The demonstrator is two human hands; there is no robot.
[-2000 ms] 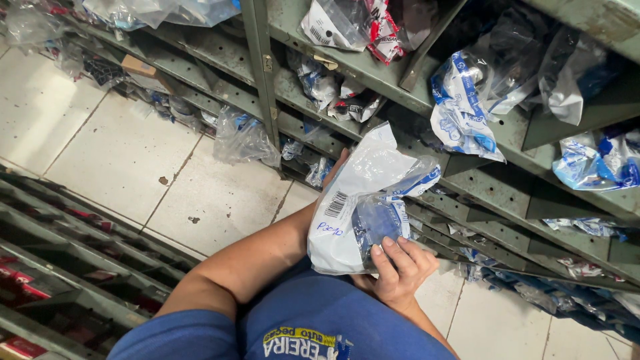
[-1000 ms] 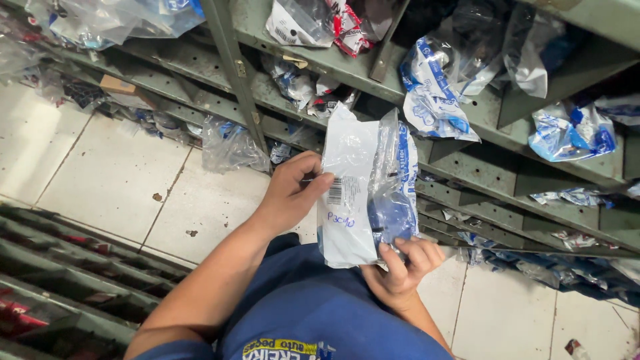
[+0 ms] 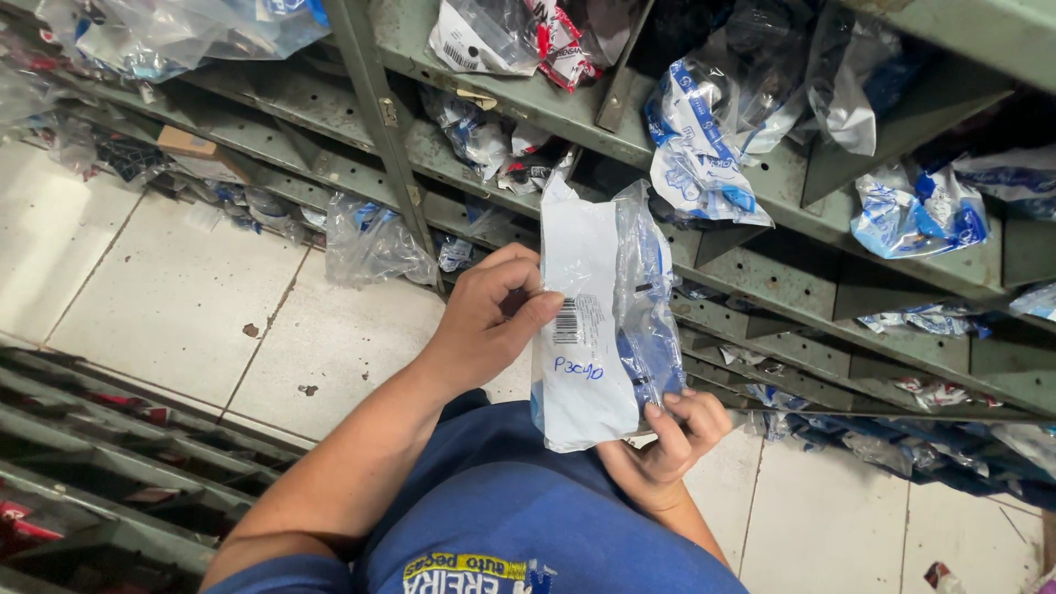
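Note:
A white and clear plastic packet (image 3: 582, 346), with a barcode and blue handwriting on its white side, is held upright in front of the blue shirt. My left hand (image 3: 495, 318) pinches its left edge between thumb and fingers, beside the barcode. At the lower right corner, my right hand (image 3: 672, 433) grips it with the thumb and fingertips. Something blue shows through the clear right part; what it is cannot be told.
Green metal shelving (image 3: 742, 272) with dividers holds blue-and-white packets (image 3: 705, 148), and a clear bag (image 3: 375, 243) hangs over a lower edge. A small cardboard box (image 3: 198, 153) lies at left. More racks (image 3: 107, 462) stand lower left, across the tiled floor (image 3: 181, 272).
Two seconds ago my left hand was mostly hidden behind the packet; now it pinches the left edge in front. The packet has turned more upright, and its white side is straighter.

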